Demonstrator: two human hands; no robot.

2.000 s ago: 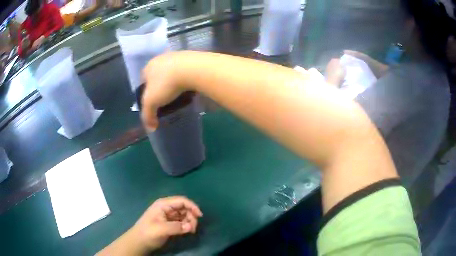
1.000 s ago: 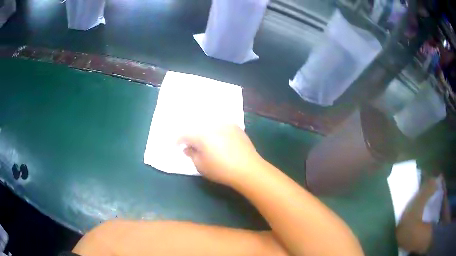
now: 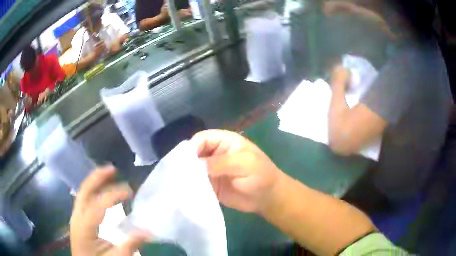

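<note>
My right hand point(image 3: 240, 170) pinches a thin white bag point(image 3: 180, 200) by its upper edge and holds it up in front of me. My left hand point(image 3: 102, 215) is blurred, at the bag's left side. Its fingers are spread and its thumb is close to the bag's lower left part; whether they touch is unclear. A dark unit point(image 3: 180, 127) stands behind the bag, with only its upper part showing. The stack of white bags point(image 3: 112, 222) lies partly hidden between my left hand and the held bag.
White bagged units stand on the dark belt, at left point(image 3: 65, 150), centre left point(image 3: 132, 115) and farther back point(image 3: 265, 50). A seated person point(image 3: 410, 105) at right handles white bags beside a fanned-out stack point(image 3: 305, 110). Several people sit across the line.
The view has swung down to the bag stack and back up. My right hand has left the dark unit, touched the stack, and now holds up a bag. My left hand has risen beside it.
</note>
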